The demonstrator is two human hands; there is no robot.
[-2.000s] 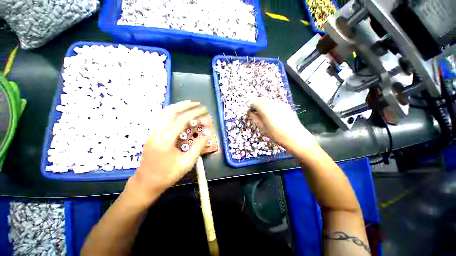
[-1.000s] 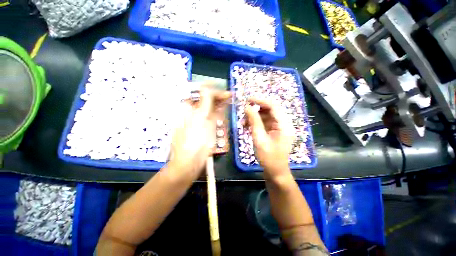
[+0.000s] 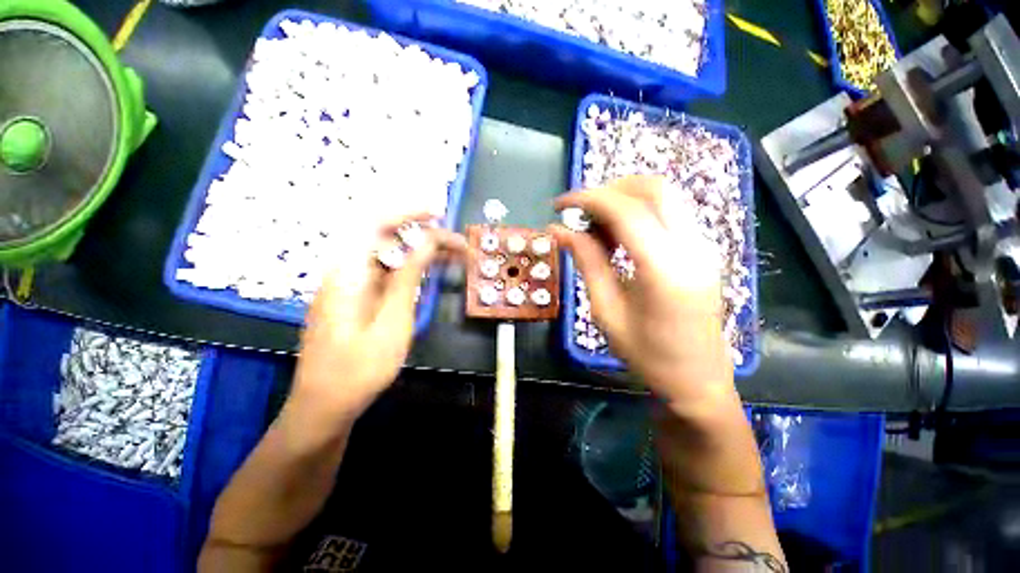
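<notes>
The orange-brown loading fixture (image 3: 512,304) lies on the bench between the two trays, white pieces in its outer holes and the centre hole dark. Its pale wooden handle (image 3: 504,425) points toward me. A small white piece (image 3: 494,210) lies just beyond the fixture. My left hand (image 3: 364,302) is left of the fixture, with white housings (image 3: 402,243) between its fingers. My right hand (image 3: 654,285) is right of the fixture, over the right parts tray (image 3: 577,302), holding whitish leaded components (image 3: 576,218) at its fingertips and palm. The left parts tray (image 3: 186,249) holds white housings.
A green-framed desk fan (image 3: 134,118) stands at left. The metal press (image 3: 828,213) is at right. A blue rear bin (image 3: 559,43) and a tray of brass-coloured parts (image 3: 859,43) are at the back. A lower left bin (image 3: 207,392) and lower right bin (image 3: 839,470) sit below the bench edge.
The view has shifted, so things appear farther left or right. My left hand has moved off the fixture to its left, uncovering it. My right hand has come out of the right tray's parts toward the fixture.
</notes>
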